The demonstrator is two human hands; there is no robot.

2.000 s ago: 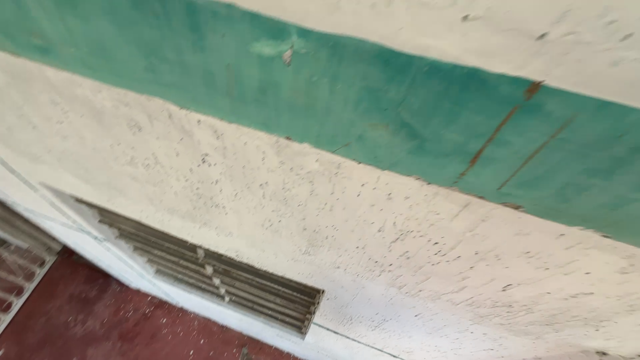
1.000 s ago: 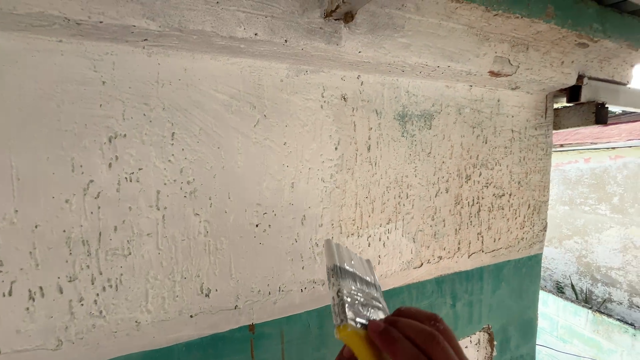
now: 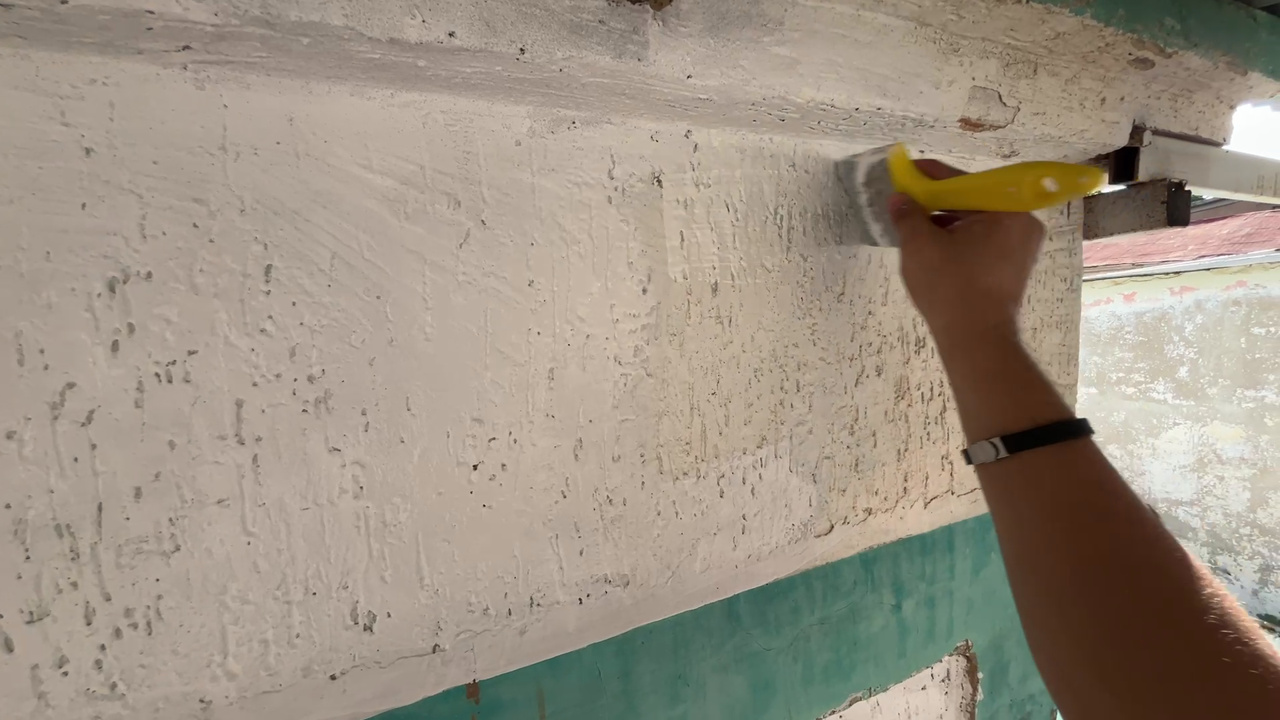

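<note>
My right hand [image 3: 965,250], with a dark band on its wrist, grips a paintbrush by its yellow handle [image 3: 1010,188]. The brush head [image 3: 868,195] points left and lies against the upper right part of the rough whitish wall [image 3: 480,330], just under the ledge. Its bristles are blurred and whitish. Around the brush the wall surface is pitted and more yellowish, while further left it looks whiter and smoother. My left hand is out of view.
A plaster ledge [image 3: 600,75] runs along the top, with a chipped patch at right. Below the whitish wall is a green painted band [image 3: 800,620]. Past the wall's right edge, metal beams [image 3: 1210,168] jut out, and a weathered wall [image 3: 1180,370] stands beyond.
The view has swung from the green band, grille and red floor up to the upper wall. Since one second ago, my right hand with the brush has risen from the green band to below the ledge.
</note>
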